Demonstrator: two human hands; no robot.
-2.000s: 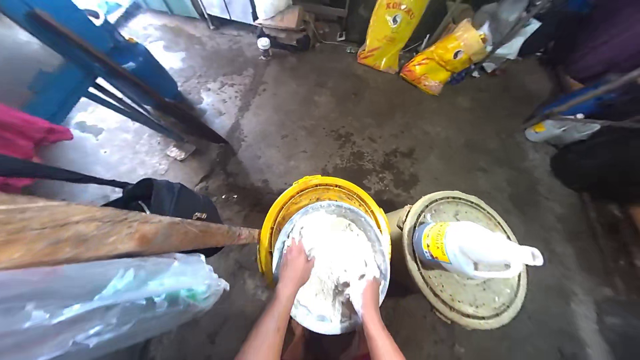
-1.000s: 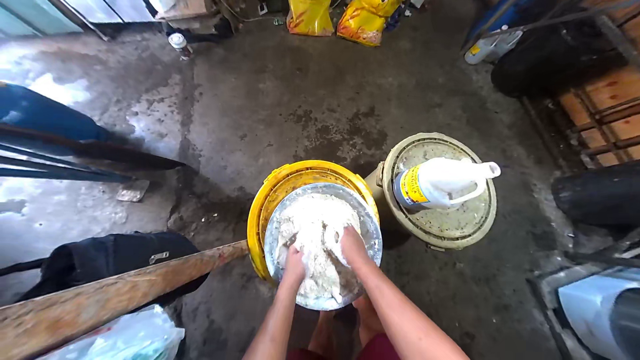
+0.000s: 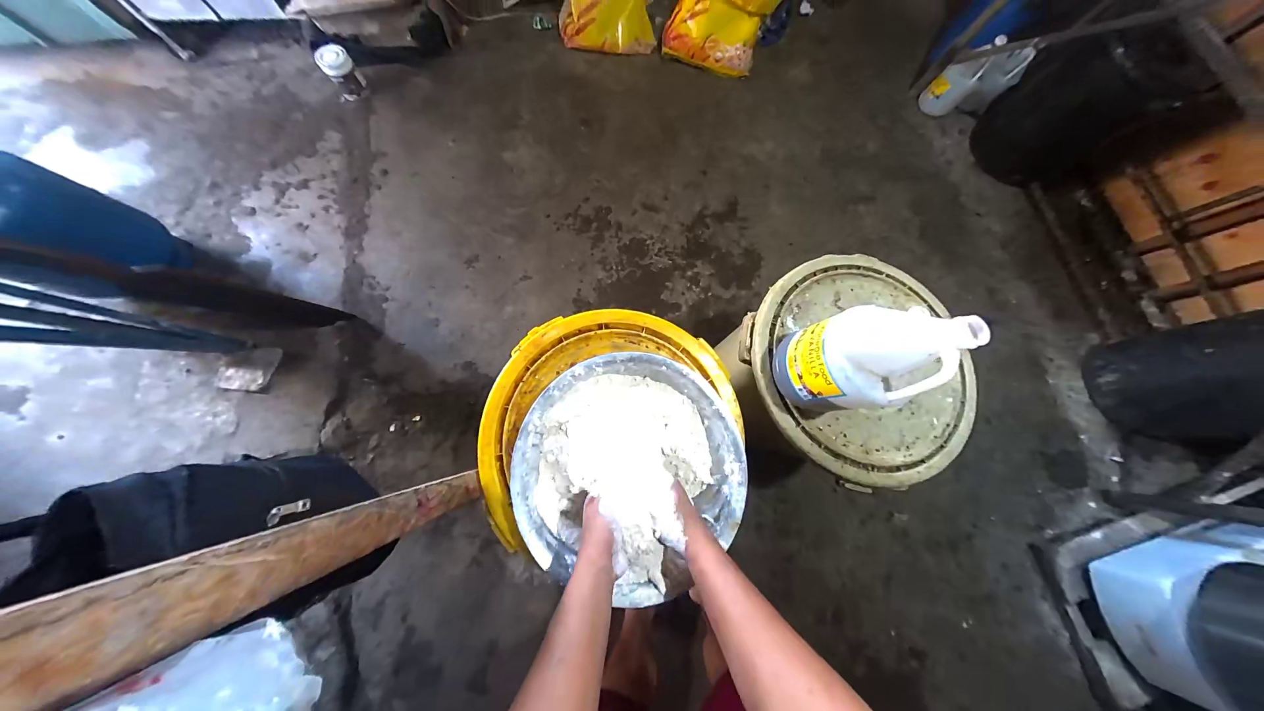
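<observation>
A round metal basin (image 3: 727,474) holds a mound of white floury dough or powder (image 3: 622,425). It rests on a yellow plastic bucket (image 3: 553,341), whose rim shows behind and left of it. My left hand (image 3: 597,528) and my right hand (image 3: 681,518) are both sunk in the white mass near the basin's front side, with some of it between them. Their fingers are mostly hidden in it, so how far they are closed does not show. To the right stands a lidded pail (image 3: 859,444), and a white plastic jug (image 3: 879,357) with a yellow label lies on its lid.
A wooden board (image 3: 247,553) reaches from the lower left to the yellow bucket, beside a black bag (image 3: 197,513) and a clear plastic bag (image 3: 217,676). Yellow printed bags (image 3: 716,35) and a white-capped bottle (image 3: 336,64) are at the far side. Black cylinders (image 3: 1180,375) lie at right.
Two seconds ago my hands were wide apart at the two sides of the basin; now they are close together in the white mass. The view has shifted.
</observation>
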